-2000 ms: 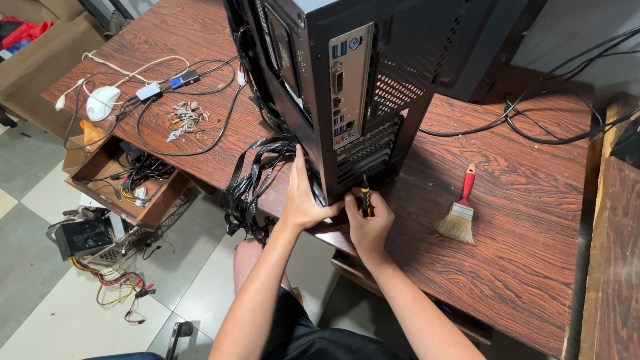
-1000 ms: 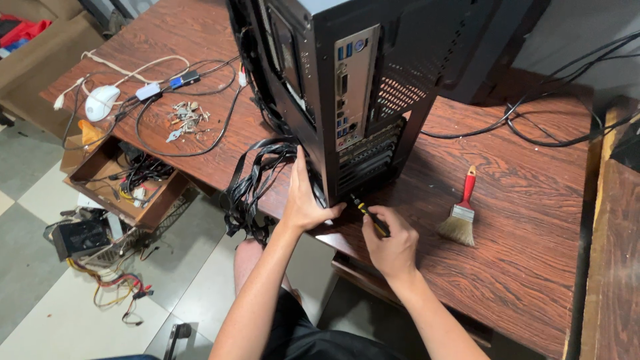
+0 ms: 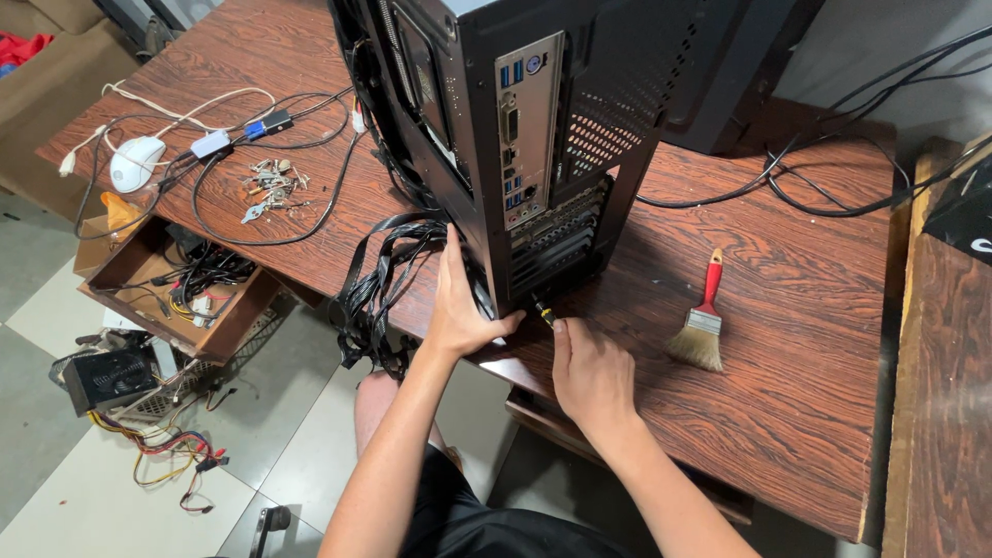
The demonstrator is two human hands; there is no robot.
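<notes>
A black computer case [image 3: 480, 155] stands upright on the wood-grain table [image 3: 744, 434], its rear ports towards me. My left hand [image 3: 461, 306] grips the case's lower left corner, thumb across the bottom edge, beside a bundle of black power cables [image 3: 387, 271] that hangs over the table edge. In my right hand [image 3: 593, 372] is a screwdriver [image 3: 545, 312] with a black and yellow handle; its tip points at the bottom rear edge of the case. Whether the tip touches a screw cannot be told. To the right lies a paintbrush [image 3: 709, 298] with a red handle.
Loose screws and small metal parts [image 3: 275, 186] lie at the left, near a white mouse [image 3: 136, 164] and cables. An open drawer [image 3: 225, 341] holds wires. On the floor is a power supply unit [image 3: 112, 377]. Black cables [image 3: 775, 178] cross the right back, beside a dark panel [image 3: 721, 70].
My right hand has moved right and down from the lower rear of the case, and the screwdriver is now tilted instead of nearly upright. My left hand stays at the case corner.
</notes>
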